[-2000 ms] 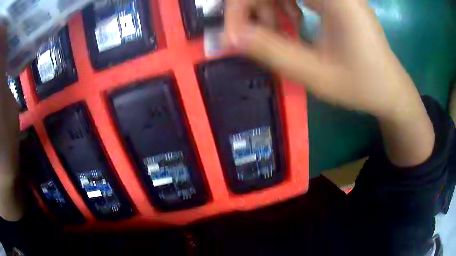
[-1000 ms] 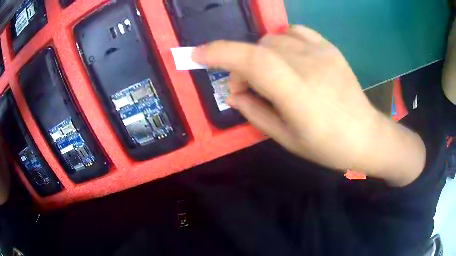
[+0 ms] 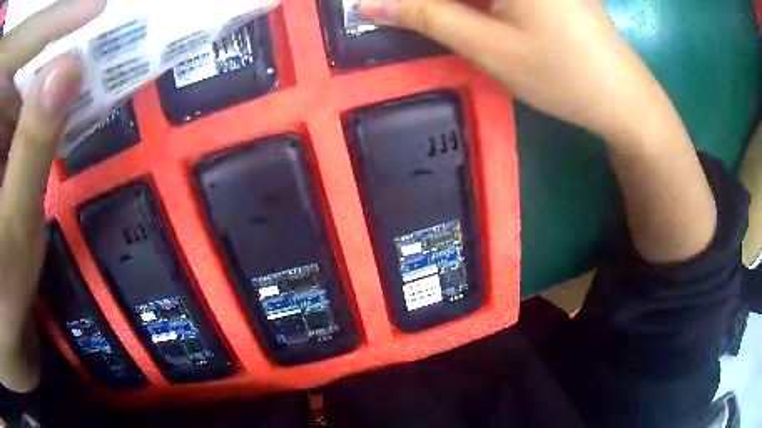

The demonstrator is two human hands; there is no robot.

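Observation:
My left hand (image 3: 52, 92) holds a barcode label sheet (image 3: 125, 54) by its edge over the upper left of the foam tray (image 3: 330, 150). The sheet has rows of small black barcodes. My right hand (image 3: 535, 63) reaches over the tray's upper right, partly cut off by the top edge. A fingertip touches or lies beside a white label in the top right phone; whether it grips anything is hidden. The near right phone (image 3: 411, 184) has a white printed label (image 3: 422, 292) on its blue board. The phone beside it (image 3: 266, 209) shows no such label.
More open-backed phones lie in the tray to the left, some behind the sheet. A far-row phone (image 3: 221, 79) carries a white label. The green bench (image 3: 568, 209) lies right of the tray. Part of a person shows at the right edge.
The white label my right hand held low over the tray now lies in the near right phone. That hand has moved up to the far row. The left hand and sheet are back in view.

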